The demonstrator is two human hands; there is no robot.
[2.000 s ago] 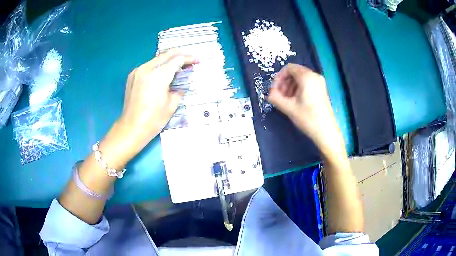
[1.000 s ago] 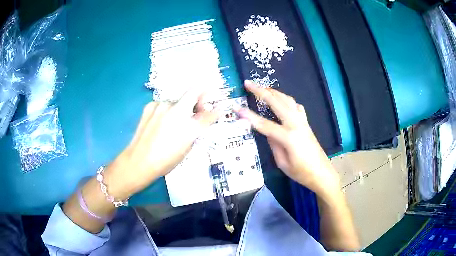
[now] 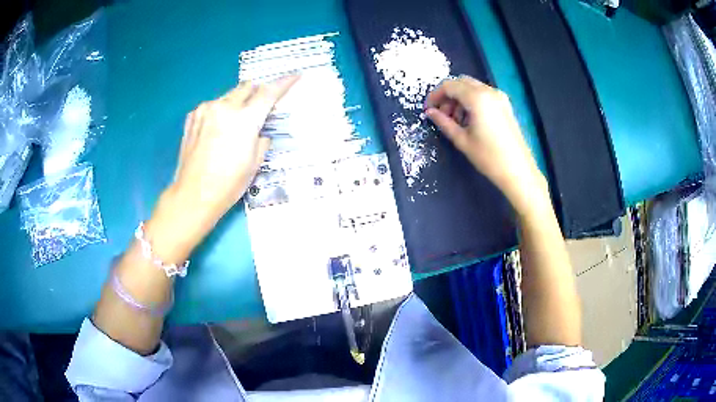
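My left hand (image 3: 224, 141) lies over the left side of the stack of thin white-silver rods (image 3: 310, 98), index finger stretched across them; whether it grips a rod I cannot tell. My right hand (image 3: 471, 114) is at the right edge of the white small-parts pile (image 3: 412, 63), thumb and forefinger pinched together; any part between them is too small to tell. A finer greyish pile (image 3: 414, 149) lies below the white one. The whitish fixture plate (image 3: 294, 251) is below the rods, with metal blocks, dark holes and a toggle clamp (image 3: 344, 279). Its handle points toward me.
The piles lie on a black mat (image 3: 463, 212). A second black mat (image 3: 569, 118) is farther right. Clear bags (image 3: 69, 133) and a speckled flat bag (image 3: 61, 216) lie at left. Cardboard (image 3: 600, 290) and a blue crate (image 3: 479, 302) are at lower right.
Since one second ago, my left hand has moved from the plate's top up to the rods. My right hand has moved from the plate up and right to the white pile.
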